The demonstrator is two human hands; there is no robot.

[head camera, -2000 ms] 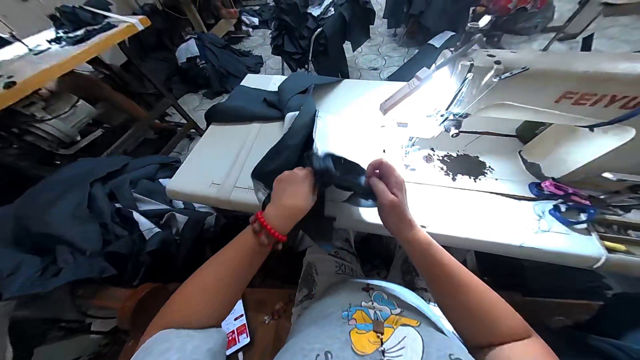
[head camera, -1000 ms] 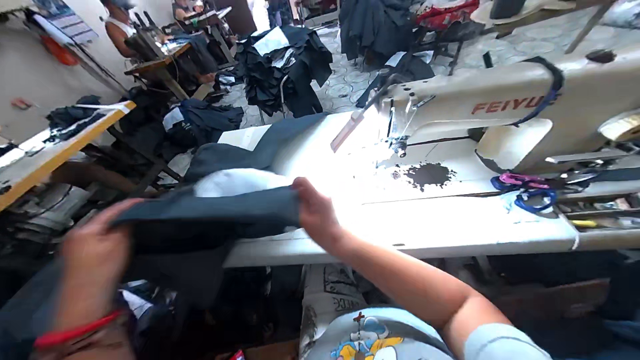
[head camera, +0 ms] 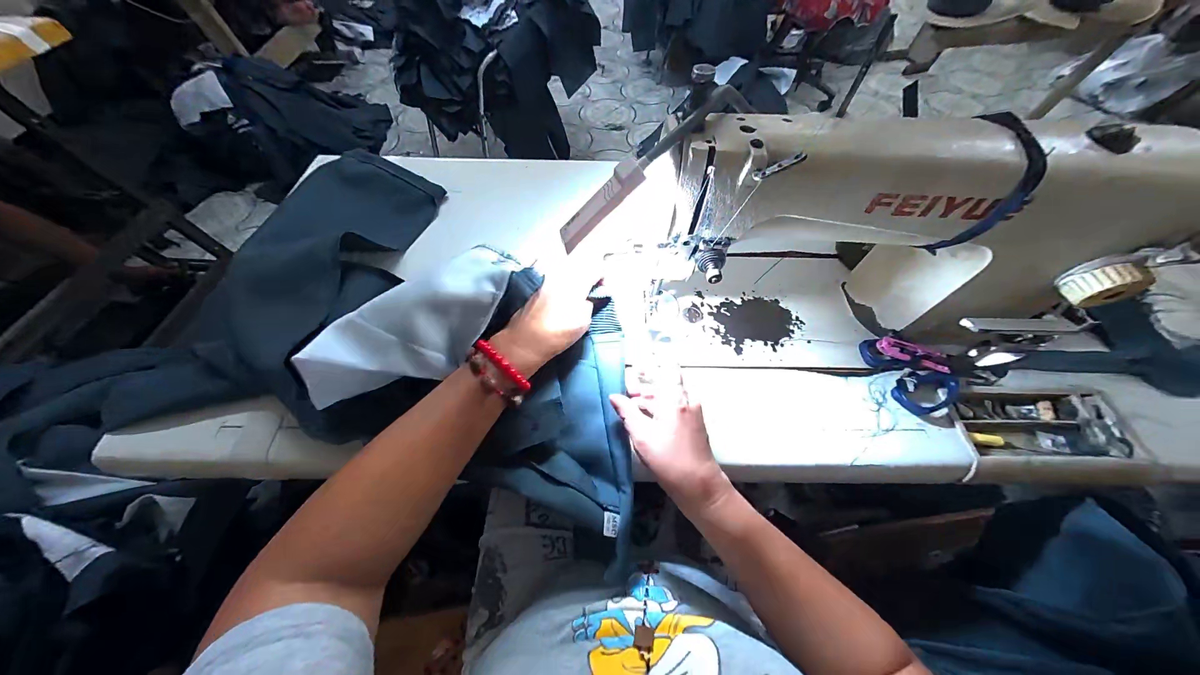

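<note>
Dark blue-grey trousers (head camera: 300, 244) lie across the left of the white sewing table (head camera: 216, 445), with a pale pocket lining (head camera: 403, 328) turned outward. My left hand (head camera: 553, 314), a red bead bracelet at its wrist, grips the fabric just left of the sewing machine's needle area. The waistband edge (head camera: 609, 412) runs down from there over the table's front edge and bears a small white label. My right hand (head camera: 666, 422) rests beside that edge, fingers slightly curled in strong glare; whether it holds cloth I cannot tell. The industrial sewing machine (head camera: 881, 178) stands to the right.
Scissors (head camera: 923, 375) with blue handles and a pink tool (head camera: 905, 353) lie right of the machine bed. A small parts tray (head camera: 1045, 422) is set into the table's front. Dark garments hang on a stand (head camera: 483, 84) behind and pile up at the left (head camera: 84, 525).
My left hand has come from the far left to beside the needle area, with cloth in it. The pale lining now lies turned out on the table. My right hand has moved toward the table's front edge.
</note>
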